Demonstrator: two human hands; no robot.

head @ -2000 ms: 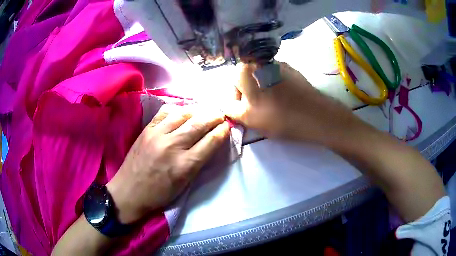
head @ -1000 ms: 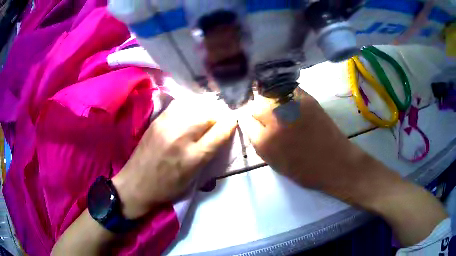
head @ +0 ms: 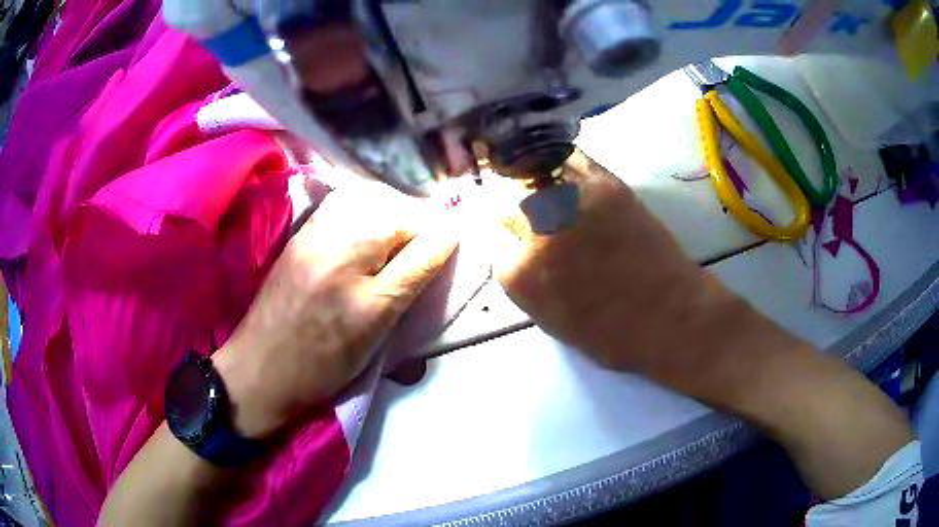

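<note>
The bright magenta garment cloth (head: 154, 268) is heaped at the left. A pale lilac piece (head: 445, 291) lies under my hands at the needle area of the sewing machine (head: 468, 170), washed out by lamp glare, with a small pink spot by the needle. My left hand (head: 319, 299), with a dark watch at the wrist, lies on the pale piece, its thumb and fingers bent onto it. My right hand (head: 618, 278) is at the right of the needle. Its fingertips are hidden by glare and a machine part, so its grip cannot be told.
Scissors with yellow and green handles (head: 757, 170) lie right of the machine. Pink scraps (head: 842, 221) and a curled pink strip (head: 871, 283) lie beside them. A ruled band (head: 618, 468) runs along the curved front edge. A dark round spot (head: 407, 371) shows near my left hand.
The pink strip and pale tip between my fingers no longer show; the pale piece lies flatter. My hands have moved slightly apart around the needle. The view has shifted, showing more machine head.
</note>
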